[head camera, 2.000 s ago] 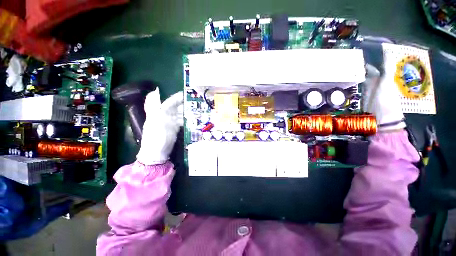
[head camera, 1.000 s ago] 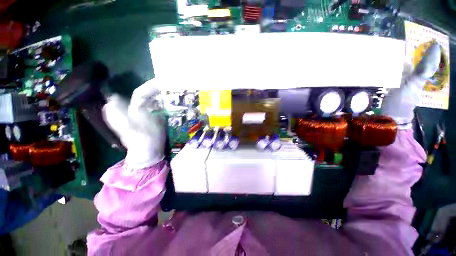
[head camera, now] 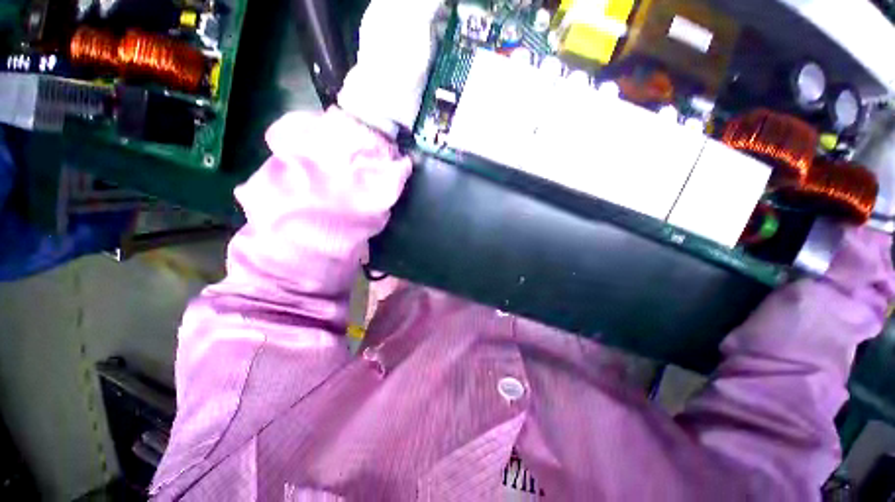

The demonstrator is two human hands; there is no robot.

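A large green circuit board (head camera: 445, 80) lies slanted at the upper right, component side up, its top part cut off. A white heat sink block (head camera: 599, 142), two copper-orange coils (head camera: 770, 142), yellow-taped parts and round capacitors show on it. My left hand (head camera: 391, 64), in a white glove, is at the board's left edge; its fingers are partly cut off by the top edge. My right hand (head camera: 881, 162) is at the board's right end, mostly hidden and cut off by the picture's edge.
A dark handle, likely the scanner's (head camera: 320, 44), lies left of my left hand. A neighbouring board (head camera: 224, 98) lies at the upper left. Dark green matting (head camera: 491, 235) ends in front of my body. Blue material (head camera: 59, 235) hangs at the left.
The view has swung down and turned, so the board appears higher, farther right and slanted. The label sheet and cutters have left the picture. My hands remain at the board's two ends.
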